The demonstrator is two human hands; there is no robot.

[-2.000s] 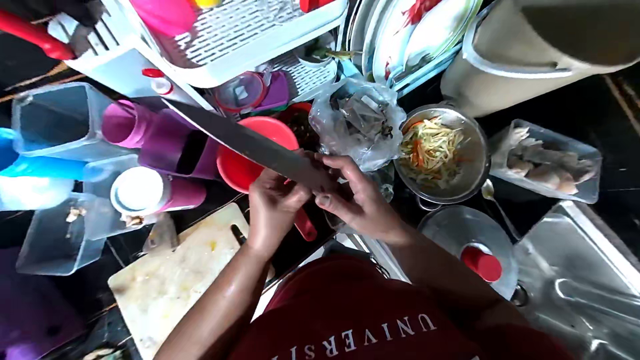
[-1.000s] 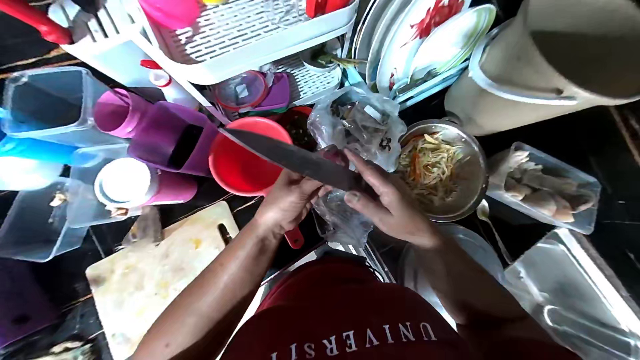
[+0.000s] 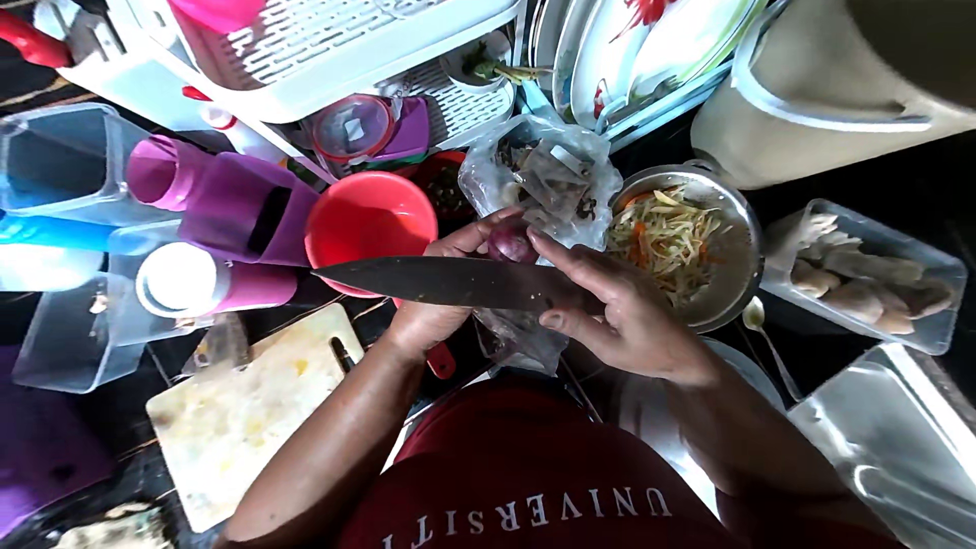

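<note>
A red onion point(image 3: 512, 240) rests in the fingers of my left hand point(image 3: 438, 305). My right hand point(image 3: 621, 313) grips a large knife point(image 3: 450, 282), its dark blade pointing left across my left hand and just below the onion; the knife's handle is hidden in my palm. Beyond the onion lies a clear plastic bag point(image 3: 549, 179) with scraps in it. To the left sits a red plastic bowl point(image 3: 371, 217), partly behind the blade tip. A metal bowl point(image 3: 743, 282) of shredded vegetables stands right of the bag.
A stained cutting board point(image 3: 244, 427) lies lower left, near purple cups and clear containers. A white dish rack point(image 3: 305, 99) and upright plates stand at the back. On the right are a beige bucket point(image 3: 732, 137), a tub of meat pieces point(image 3: 942, 328), a spoon point(image 3: 774, 343) and a metal sink point(image 3: 892, 435).
The knife blade has swung from a diagonal to nearly level, its tip now lower. The onion shows more plainly above the blade between my fingers.
</note>
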